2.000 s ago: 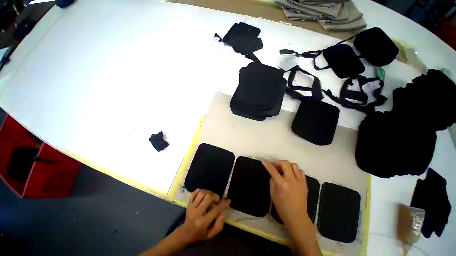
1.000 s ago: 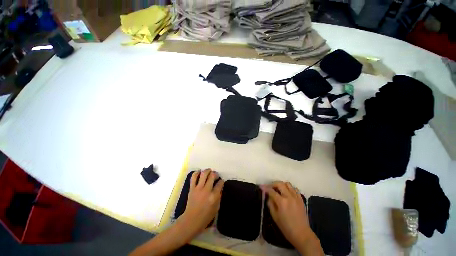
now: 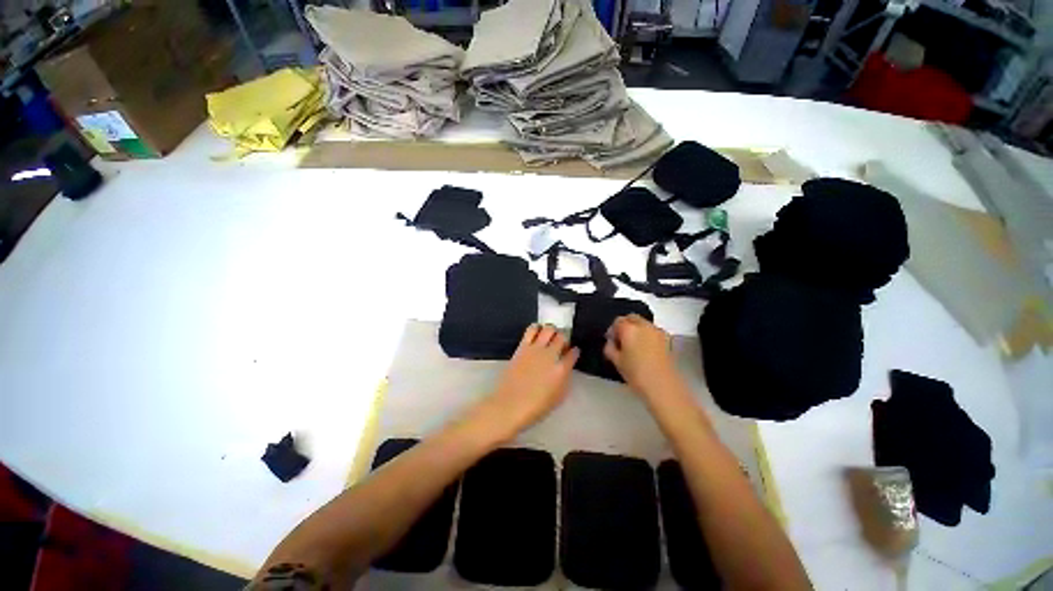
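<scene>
Four flat black panels lie in a row on the grey-beige board [image 3: 422,398]; one is the second panel [image 3: 506,516], another the third [image 3: 610,520]. My forearms cover parts of the outer two. My left hand [image 3: 538,375] is at the left edge of the smaller black pile [image 3: 595,356], fingers slightly apart, holding nothing visible. My right hand [image 3: 639,350] has its fingers curled over that pile's right part; whether they grip a panel is hidden. A taller black stack [image 3: 490,306] stands left of the pile. The glue bottle [image 3: 889,508] lies at the right.
Black straps [image 3: 673,275] lie behind the pile. Two tall black piles [image 3: 782,346] stand at right, beside irregular cut pieces [image 3: 933,444]. A small black scrap [image 3: 285,458] lies left. Beige fabric stacks [image 3: 560,87], yellow fabric [image 3: 268,110] and a cardboard box [image 3: 139,81] are at the back.
Both my hands have moved from the panel row to the smaller pile farther back. The view has tilted up, showing more of the table's far side. The row panels are more exposed.
</scene>
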